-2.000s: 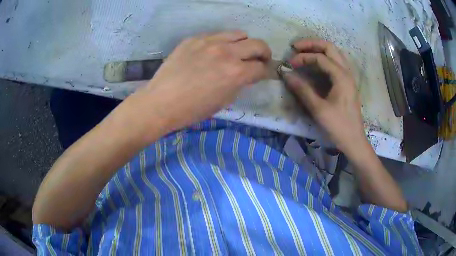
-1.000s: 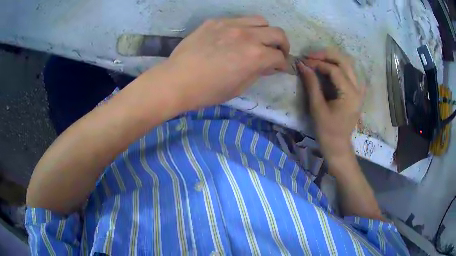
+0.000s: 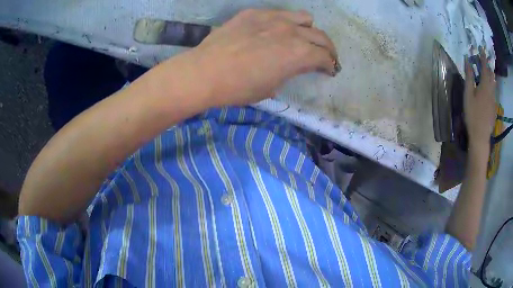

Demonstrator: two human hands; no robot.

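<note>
My left hand (image 3: 270, 53) lies over the long dark pressing template on the white table, with its fingertips pressed together at the template's right end. The template (image 3: 179, 34) sticks out to the left of the hand, with its pale, yellowish end. A small dark bit shows at the fingertips; the cloth there is mostly hidden. My right hand (image 3: 479, 107) is around the handle of the steam iron at the right edge. The iron's pointed silver soleplate edge (image 3: 444, 93) faces the table's middle, and my hand hides part of its dark body.
The white table cover (image 3: 365, 95) is stained brown and speckled. A dark sheet (image 3: 451, 169) lies under the iron. A yellow object (image 3: 495, 152) and a dark cable are right of the iron. Pale pieces (image 3: 462, 22) lie at the far right. The table's near edge runs along my shirt.
My right hand has left the fingertips of my left hand and moved right onto the iron's handle. My left hand stays on the template; both sit slightly higher in view.
</note>
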